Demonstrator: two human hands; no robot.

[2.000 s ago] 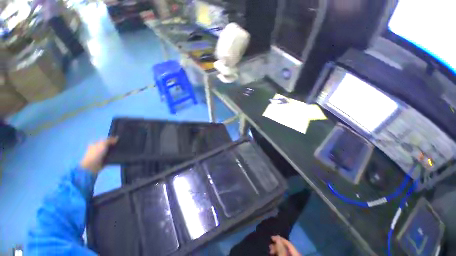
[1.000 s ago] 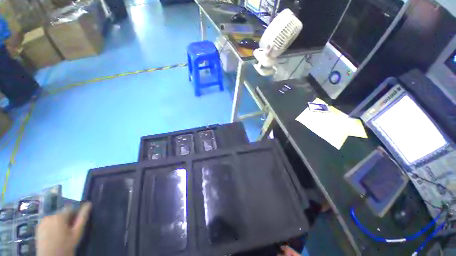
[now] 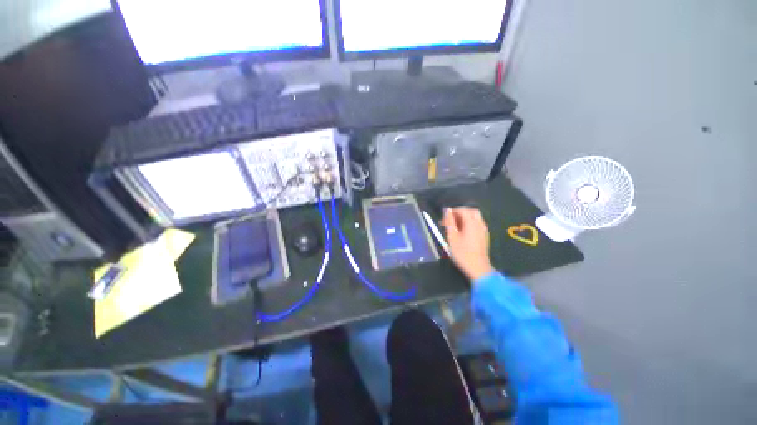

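Note:
My right hand (image 3: 469, 241) is over the bench beside the right test pad, fingers curled down next to a thin white stick (image 3: 437, 233). A dark mouse (image 3: 452, 199) is just behind the fingers; whether I hold anything is too blurred to tell. The right test pad (image 3: 400, 232) shows its blue centre with a pale mark and no phone on it. The left test pad (image 3: 222, 278) bears a dark smartphone (image 3: 250, 251) with a black cable at its lower end. My left hand is out of the picture.
The radio tester (image 3: 199, 187) and a grey metal chassis (image 3: 444, 153) stand behind the pads. Blue cables (image 3: 326, 257) curve between the pads. A black mouse (image 3: 306, 241), yellow paper (image 3: 137, 290) and a white fan (image 3: 588, 193) are around. A dark tray (image 3: 158, 413) shows at the lower left.
The view has swung right from the stacked trays to the bench. My left hand has left the picture. My right hand now shows over the bench by the right pad.

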